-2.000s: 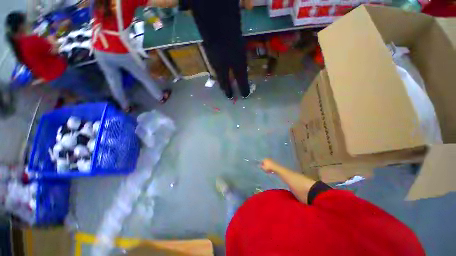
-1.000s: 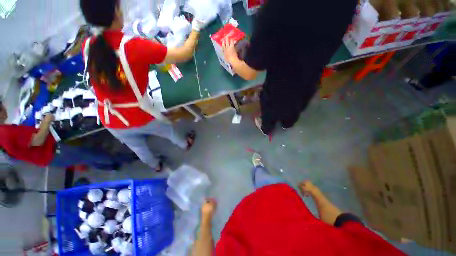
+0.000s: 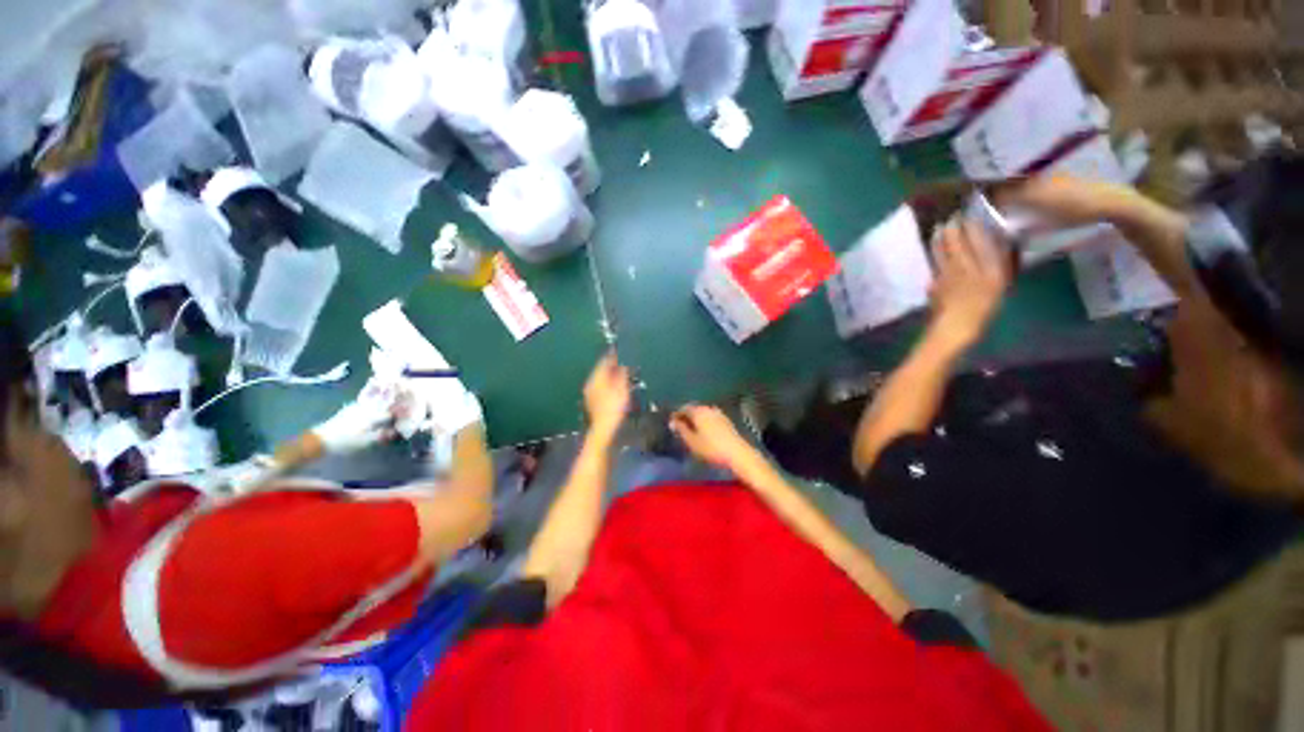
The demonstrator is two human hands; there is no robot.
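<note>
A closed retail box [image 3: 775, 265] with a red top and white sides stands on the green bench [image 3: 651, 336] in front of me. My left hand [image 3: 608, 393] is at the bench's near edge, below and left of the box, with no object visible in it; its fingers are too blurred to read. My right hand [image 3: 704, 429] is just right of it at the same edge, fingers loosely curled and apart, empty. Neither hand touches the box.
Wrapped white cameras [image 3: 536, 212], translucent sleeves [image 3: 365, 186] and a small bottle [image 3: 461, 258] lie left. A worker with white gloves [image 3: 351, 422] is left. A worker in black [image 3: 1087, 458] handles open boxes [image 3: 882, 272] on the right. A blue crate [image 3: 415, 644] is below left.
My view has moved up to the bench from the open floor. Both my hands are now at the bench edge, closer together. The large brown carton is no longer in view.
</note>
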